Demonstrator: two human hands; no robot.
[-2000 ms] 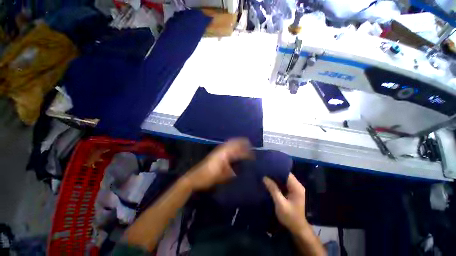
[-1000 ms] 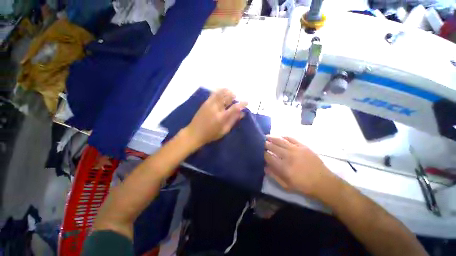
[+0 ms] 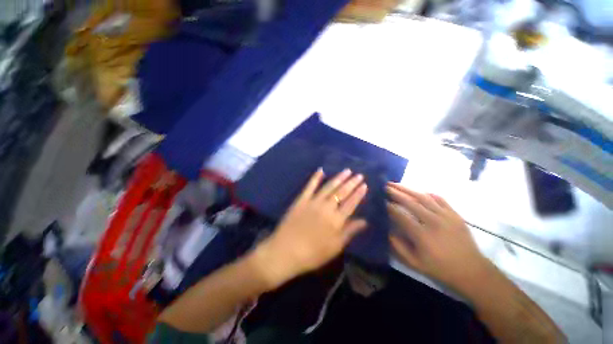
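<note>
Navy cut panels (image 3: pixel 279 171) lie one on another on the white table at its front edge, left of the sewing machine; the top one reaches over the edge. My left hand (image 3: pixel 321 218) lies flat on the top panel with its fingers spread. My right hand (image 3: pixel 430 232) rests at the panels' right edge, fingers close together and pointing left; whether its fingertips pinch the cloth cannot be told. The view is blurred. The needle area (image 3: pixel 478 156) is right of and behind the panels.
The sewing machine head (image 3: pixel 538 107) stands at the right, with a black phone (image 3: pixel 550 189) by it. A long navy cloth piece (image 3: pixel 232 94) hangs over the left table edge. A red basket (image 3: pixel 124 252) with cloth is below left. A yellow-orange sack (image 3: pixel 117 50) lies beyond.
The view has swung, so the table sits further right. My left hand has moved from the panels' upper edge to the middle of the top panel. My right hand remains at their right edge.
</note>
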